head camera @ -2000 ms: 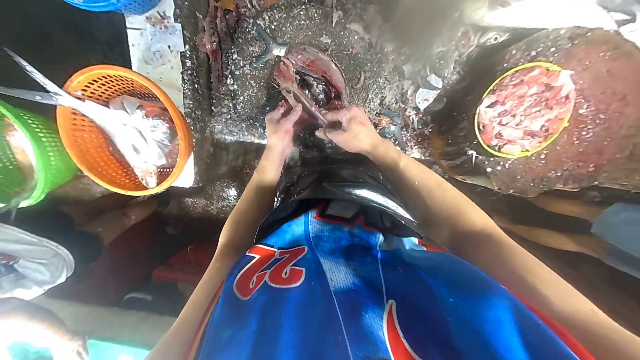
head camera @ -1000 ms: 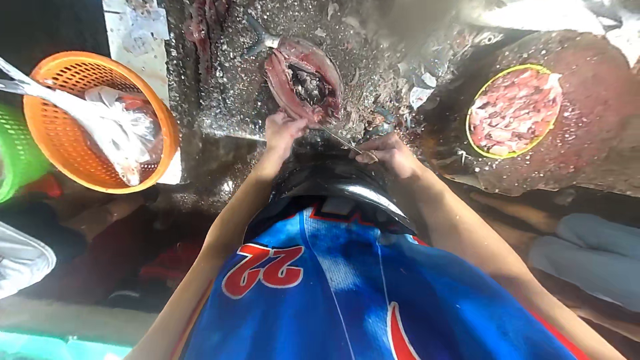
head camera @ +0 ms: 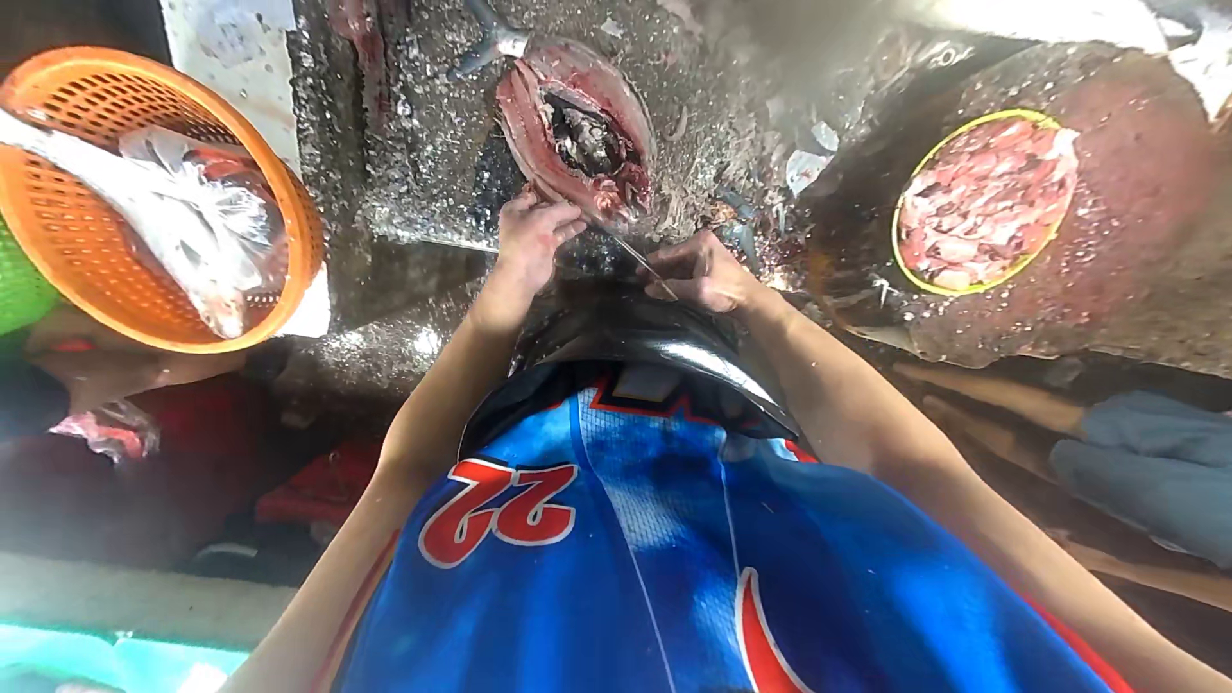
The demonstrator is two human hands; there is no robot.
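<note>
A split-open fish lies on the wet, scale-covered work surface, its tail at the upper left and its dark cavity facing up. My left hand grips the near end of the fish with curled fingers. Just to the right, my right hand holds a thin knife, whose narrow blade slants up and left to the flesh beside my left fingers. The handle is mostly hidden in my right hand. Fish scraps lie beyond my right hand.
An orange plastic basket at left holds a whole fish and a plastic bag, beside a green basket. At right, a yellow-rimmed container of cut fish pieces stands on a round board. Another person's legs show at right.
Two seconds ago both my hands were on the fish. My right hand then drew away with the knife; now the blade is back near my left fingers. The fish lies open wider than at first.
</note>
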